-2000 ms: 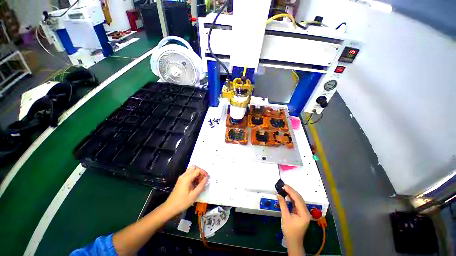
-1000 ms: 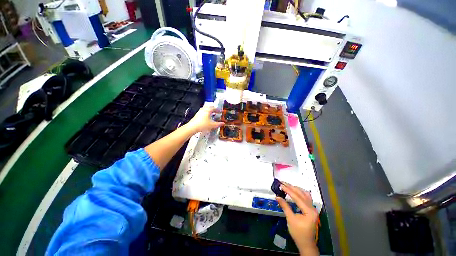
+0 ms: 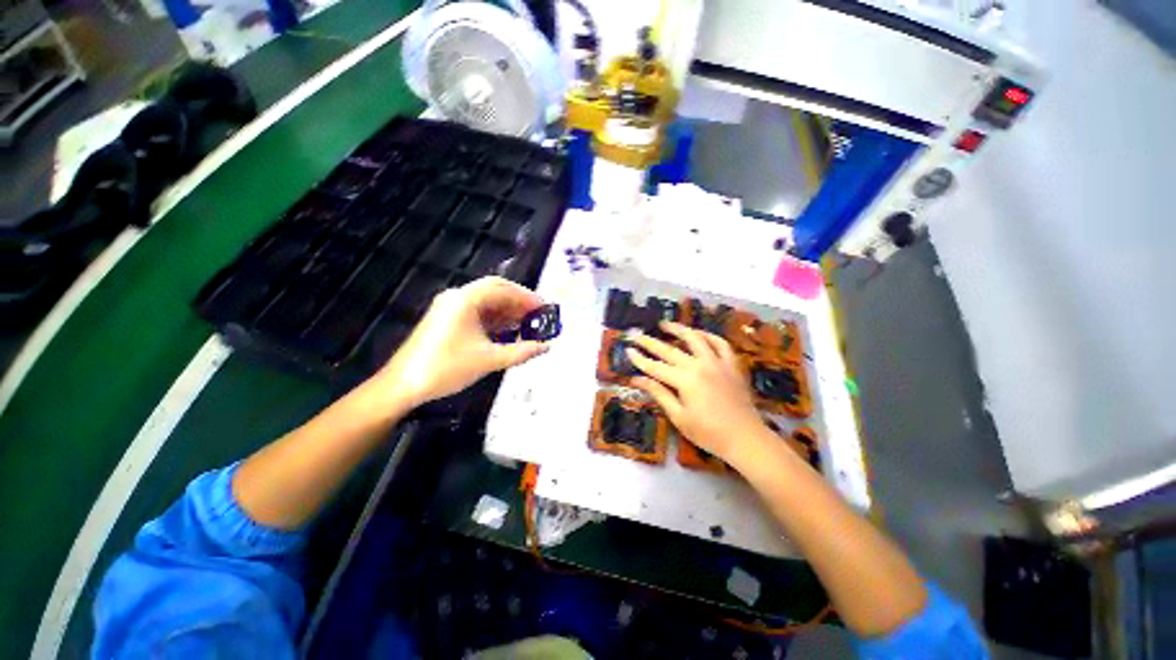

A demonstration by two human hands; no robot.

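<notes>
My left hand holds a small black housing between thumb and fingers, just left of the fixture plate. My right hand lies over the middle of the orange nests, fingertips at a nest in the left column; whether it grips a part there cannot be told. Black parts sit in several nests. The silver-grey fixture plate reaches the front of the white machine base. The brass-yellow dispensing head stands behind the nests.
Black blister trays lie stacked left of the machine, with a white fan behind them. A pink note is at the base's right edge. Black looped straps lie at far left. An orange cable hangs at the front left corner.
The fixture plate has slid toward me. My left hand has drawn back from the nests and now holds a housing. My right hand has moved from the front edge onto the nests.
</notes>
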